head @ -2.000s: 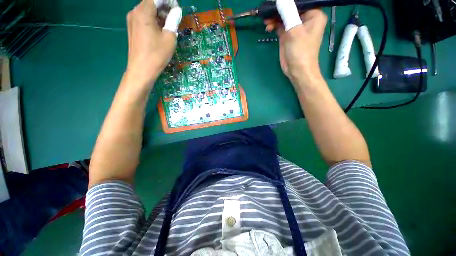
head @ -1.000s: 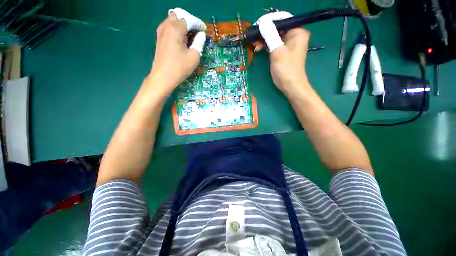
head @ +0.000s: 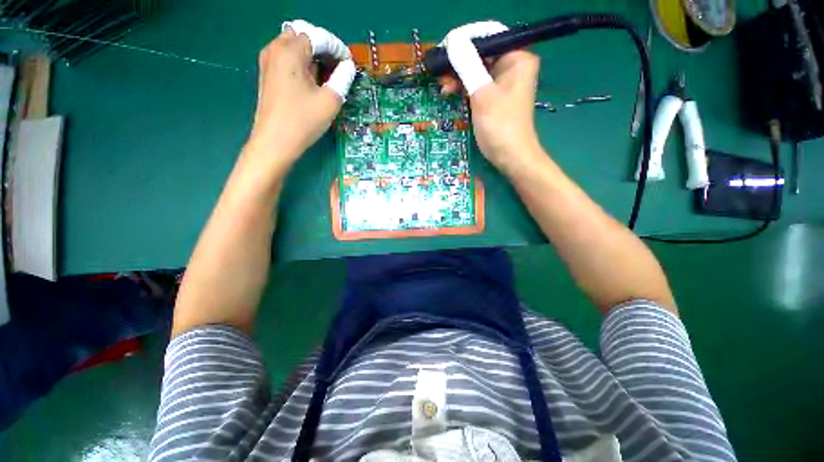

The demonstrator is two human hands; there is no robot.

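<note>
A green circuit board panel [head: 407,153] lies on an orange fixture [head: 477,212] near the bench edge. Two ribbed silvery leads [head: 373,50] stand out past the panel's top edge. My right hand [head: 492,95], with white finger cots, holds a black soldering iron [head: 529,38]; its tip end is over the panel's top row. My left hand [head: 303,86], also with white finger cots, has thumb and finger pinched at the panel's top left corner. A thin solder wire [head: 194,60] runs from the left towards it; the wire in the fingers is too small to make out.
White-handled pliers [head: 678,131], a thin grey tool [head: 641,117] and a flat black glossy rectangle [head: 741,185] lie at right, beside the iron's cord. A yellow-rimmed reel [head: 691,23] and a black box [head: 781,72] are upper right. Loose leads [head: 587,100] lie near my right hand. Pale boards [head: 38,198] stand at left.
The view has shifted, and the panel sits straighter in it. Both hands have come closer together over the panel's top edge. The iron's tip has moved left along the top row.
</note>
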